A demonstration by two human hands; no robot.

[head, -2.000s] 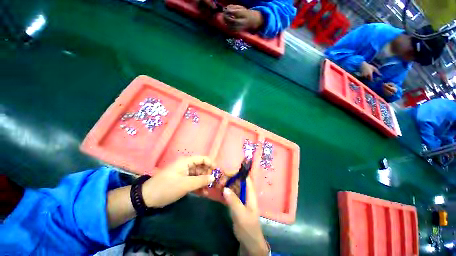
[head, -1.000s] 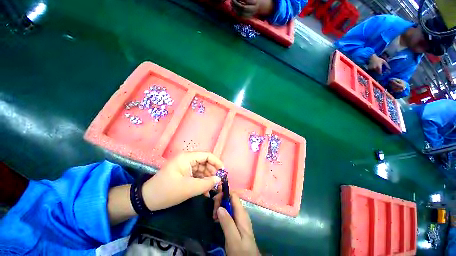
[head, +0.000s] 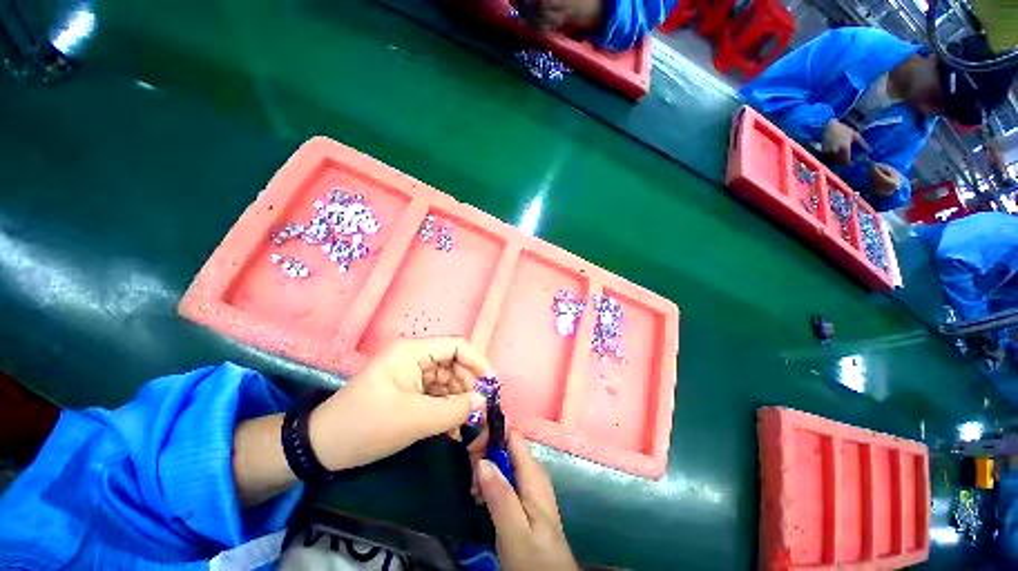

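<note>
My left hand (head: 391, 404), with a black wristband, pinches a small silvery component (head: 485, 387) in its fingertips, over the near edge of the red compartment tray (head: 385, 268). My right hand (head: 522, 502) is shut on blue-handled cutting nippers (head: 498, 429). Their dark jaws are at the component; whether they are closed cannot be told. Silvery component piles lie in the tray: a large one (head: 341, 223) in the leftmost compartment, a few pieces (head: 437, 233) in the second, and piles in the third (head: 567, 311) and fourth (head: 606, 325).
A red tray without parts (head: 832, 485) lies at the lower right. Across the green surface (head: 670, 223), another red tray (head: 770, 167) with parts lies before a person in blue (head: 837, 84). Another person's hand is at a tray at the top. A small dark object (head: 823, 328) lies to the right.
Two seconds ago the nippers pointed at the third compartment's pile; their jaws are now at the component in my left fingertips. Little has changed since one second ago.
</note>
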